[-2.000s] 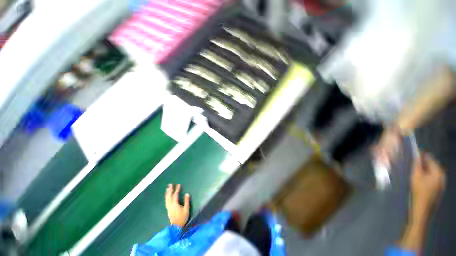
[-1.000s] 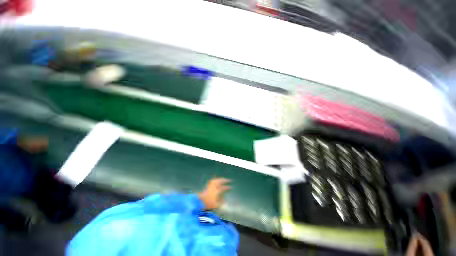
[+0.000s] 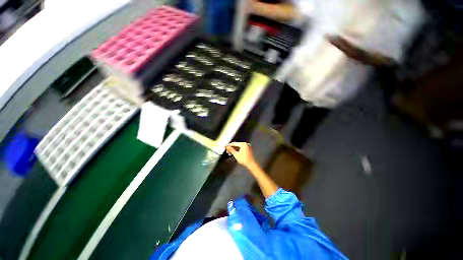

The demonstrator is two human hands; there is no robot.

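My right hand (image 3: 240, 152) is at the near corner of the green-topped bench (image 3: 152, 188), by the yellow edge. Its thumb and fingers are drawn together. A tiny pale bit (image 3: 219, 149) lies at the fingertips; I cannot tell if it is held. The black tray (image 3: 223, 114) lies just beyond the hand, with rows of small silver-gold components (image 3: 197, 108) in it. My left hand is not in view.
Pink tray (image 3: 147, 38) tops a stack behind the black tray. White tray (image 3: 84, 134) and white paper (image 3: 152, 124) lie by the green belt (image 3: 109, 175). Brown carton (image 3: 287, 170) is on the floor. A person in white (image 3: 330, 66) stands at upper right.
The view has swung back towards the trays. My left hand, earlier over the bench, has left the picture. My right hand has come in from the right to the bench corner.
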